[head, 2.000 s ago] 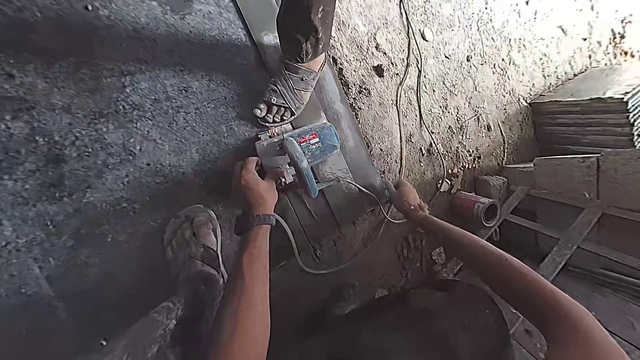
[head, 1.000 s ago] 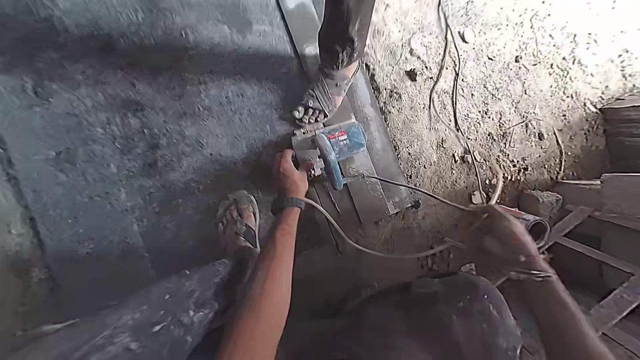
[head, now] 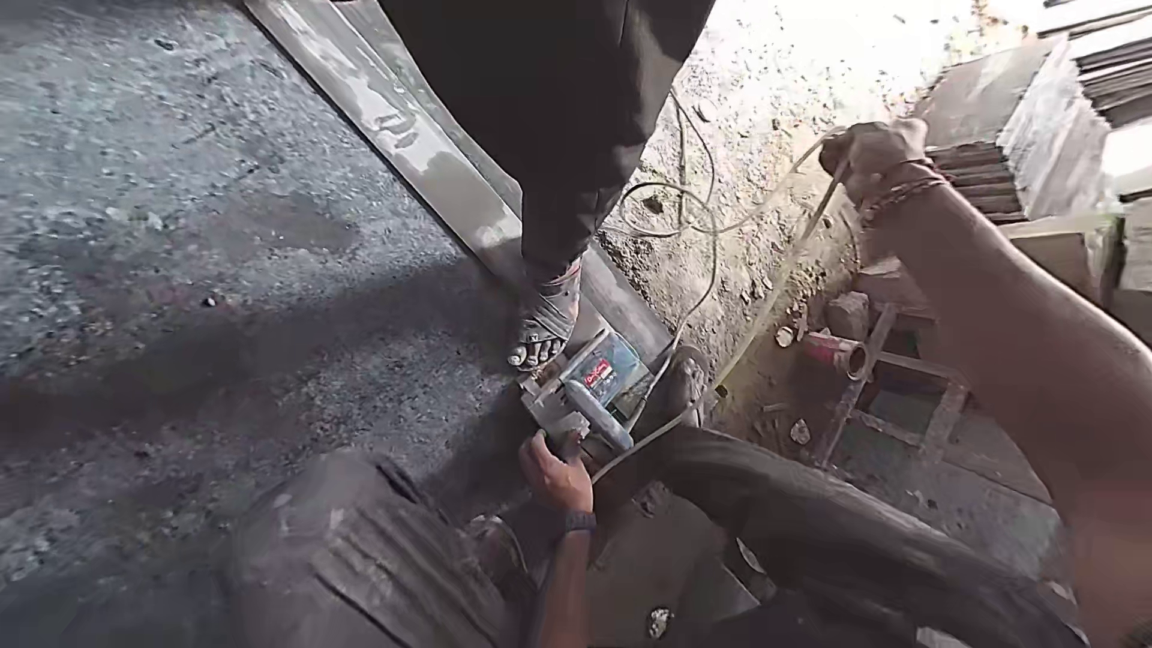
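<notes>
A blue electric stone cutter (head: 612, 369) with a metal base plate rests on a long grey stone slab (head: 414, 153). My left hand (head: 556, 472), a dark watch on its wrist, is at the near left side of the cutter, fingers curled at its base; how firmly they grip is hard to tell. My right hand (head: 875, 153), bracelets on the wrist, is raised at the upper right and closed around the pale power cord (head: 765, 310). From that hand the cord runs down past the cutter toward my left wrist, and another length loops over the ground.
Another person's sandalled foot (head: 546, 328) presses near the cutter, the dark trouser leg above it. Stacked stone tiles (head: 981, 108) stand at the upper right. A red cylindrical can (head: 835, 353) lies by a wooden frame (head: 859, 418). My own foot (head: 681, 387) is beside the cutter.
My right hand has moved up and away from the cutter, drawing the cord up with it. My left hand has stayed at the cutter. The view has shifted considerably.
</notes>
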